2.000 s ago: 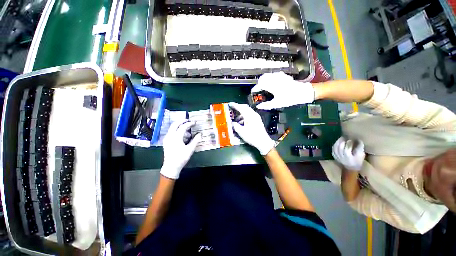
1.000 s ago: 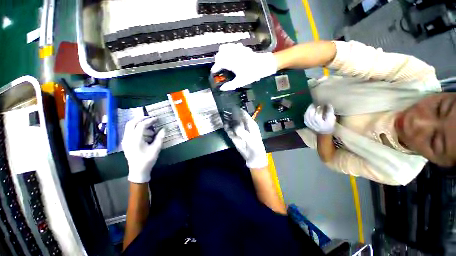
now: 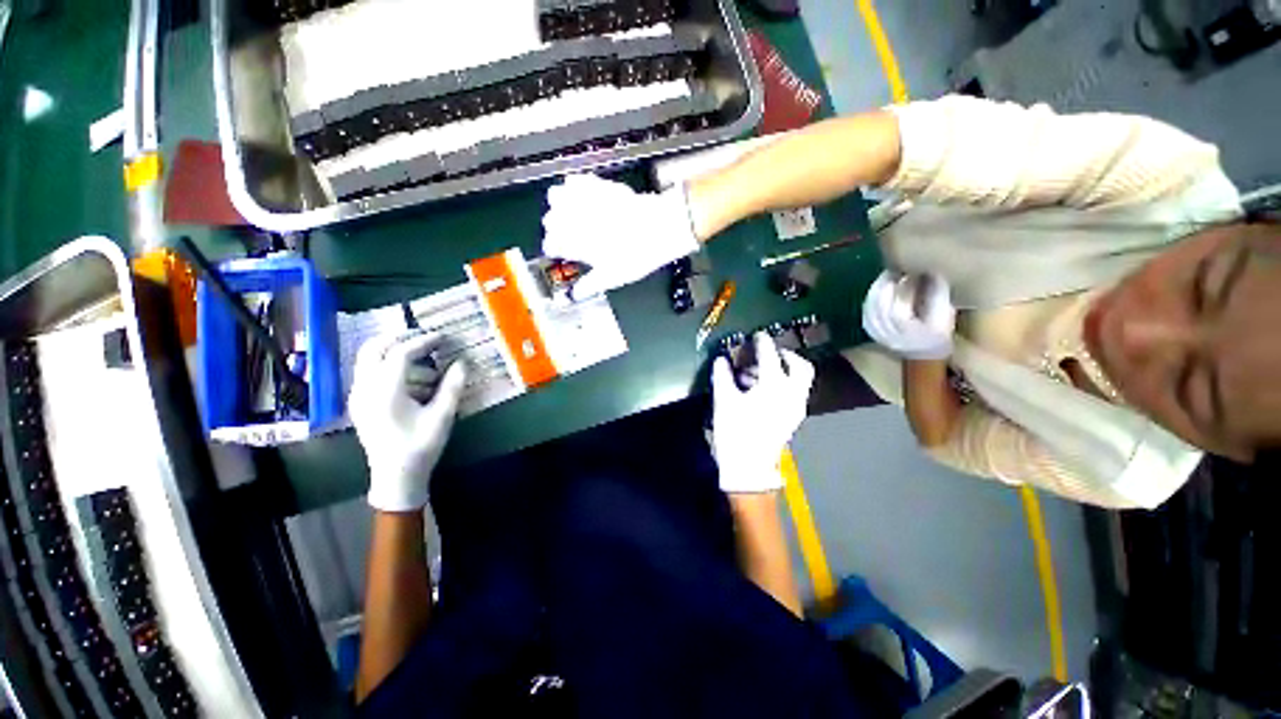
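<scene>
My gloved left hand (image 3: 402, 419) holds a small grey component unit (image 3: 423, 375) over the left part of the white-grey striped sheets (image 3: 471, 344). An orange strip (image 3: 513, 320) crosses the sheets. My gloved right hand (image 3: 759, 414) is at the bench's front edge, right of the sheets, with its fingertips around a dark component unit (image 3: 742, 360) at the end of a short row. The second person's gloved hand (image 3: 607, 236) holds a black unit with red inside (image 3: 565, 274) over the right part of the sheets.
A metal tray with unit rows (image 3: 492, 180) lies ahead, another (image 3: 134, 302) at left. A blue bin (image 3: 267, 426) holds dark sticks. An orange-tipped tool (image 3: 715, 315), loose units (image 3: 798, 278) and a pale square (image 3: 795, 222) lie at right. The second person (image 3: 1040, 295) leans in there.
My right hand has moved right, off the sheets, to the short unit row. The second person's hand has moved left and down over the sheets with its unit. My left hand has barely moved.
</scene>
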